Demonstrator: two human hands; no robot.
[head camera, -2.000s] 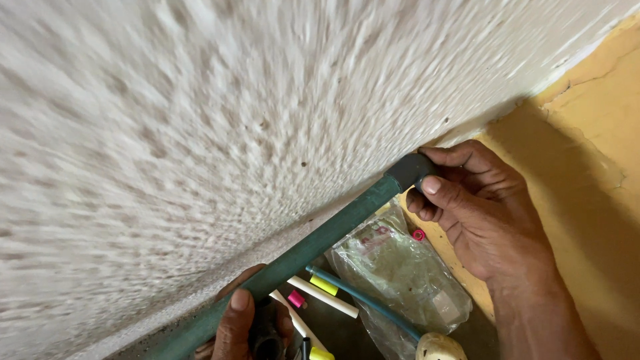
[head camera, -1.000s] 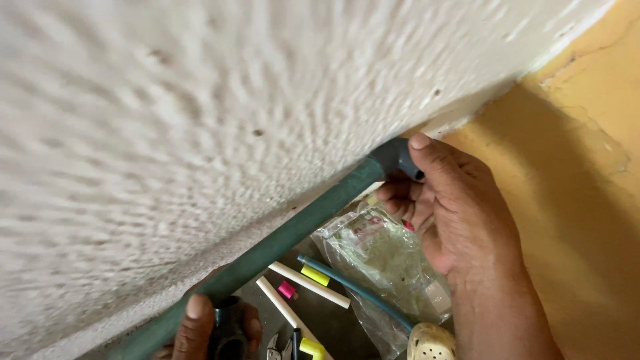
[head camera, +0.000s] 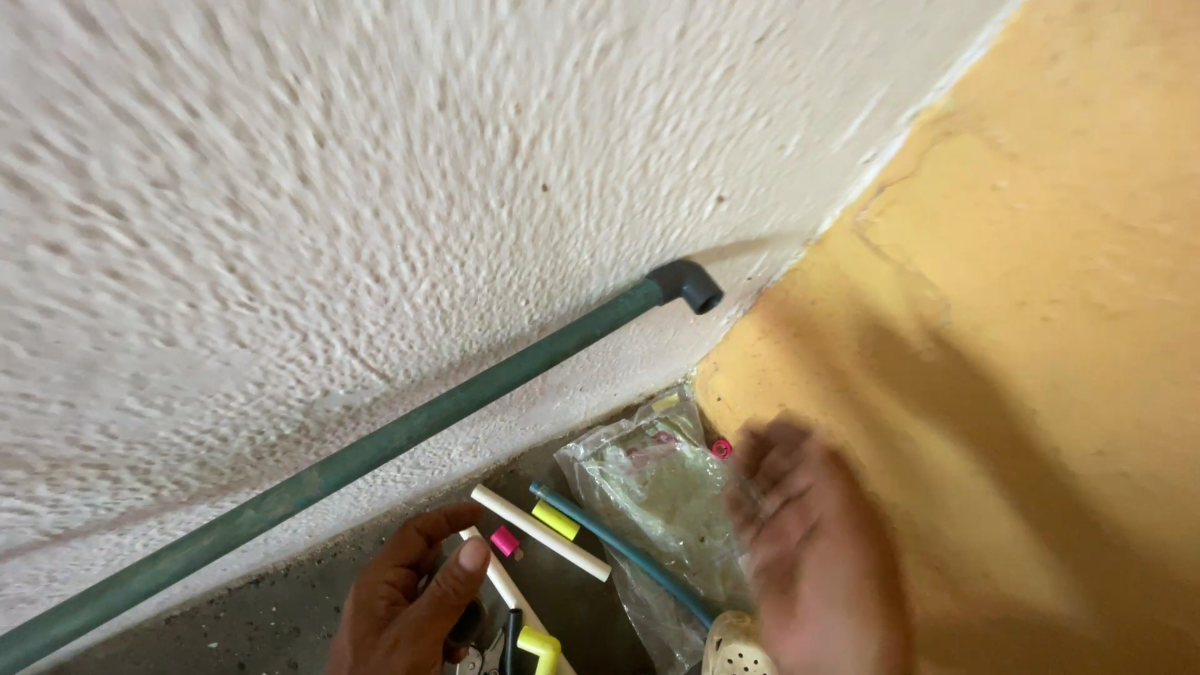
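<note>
A long green pipe (head camera: 375, 445) slants along the white textured wall, with a dark grey elbow fitting (head camera: 689, 284) on its upper right end. Neither hand touches the pipe. Below it, my left hand (head camera: 412, 586) is curled around a dark pipe fitting (head camera: 466, 623), mostly hidden by the fingers. My right hand (head camera: 816, 553), blurred by motion, is lower right of the elbow, with its fingers apart and no object visible in it.
On the grey floor lie white tubes (head camera: 541, 532), a yellow connector (head camera: 555, 520), a pink connector (head camera: 504, 541), a yellow elbow (head camera: 541, 647), a blue-green tube (head camera: 623, 553) and a clear plastic bag (head camera: 656, 487). A beige perforated clog (head camera: 739, 647) is at the bottom, beside the yellow wall (head camera: 1031, 234).
My right hand has let go of the elbow and moved down and away from it. My left hand has come off the pipe, which remains along the wall.
</note>
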